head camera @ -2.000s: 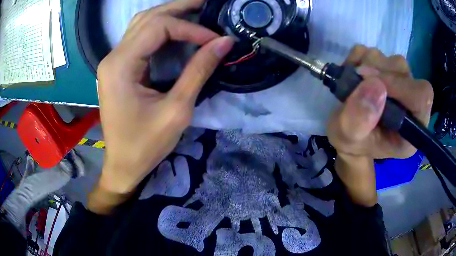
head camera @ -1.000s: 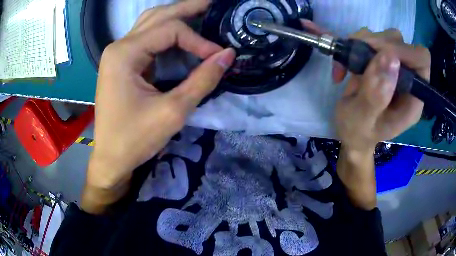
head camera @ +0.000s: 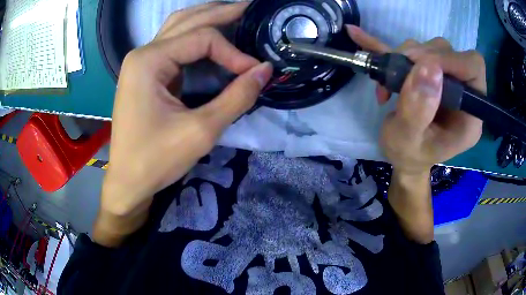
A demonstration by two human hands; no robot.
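Observation:
A black speaker driver plate [head camera: 314, 86] with a silver ringed centre lies on the white bench sheet [head camera: 421, 34]. My right hand [head camera: 432, 98] holds the soldering iron [head camera: 392, 70]; its metal tip is over the driver near the lower left of the centre ring. Whether it touches cannot be told. My left hand [head camera: 173, 109] is at the plate's left side, thumb and forefinger pinched on thin red wires [head camera: 277, 79]. The wires run to a small light green terminal board [head camera: 290, 71] below the centre.
Printed paper sheets [head camera: 34, 43] lie at the bench's left. A black headband [head camera: 106, 34] curves beside the sheet. Black driver parts [head camera: 516, 17] are at the right. A red stool [head camera: 49, 152] is lower left, a blue bin [head camera: 461, 199] lower right, brown boxes [head camera: 490, 276] below it.
The iron tip has moved from the terminal area up to the driver's centre, then slightly down and left. My left hand stays pinched and has shifted slightly.

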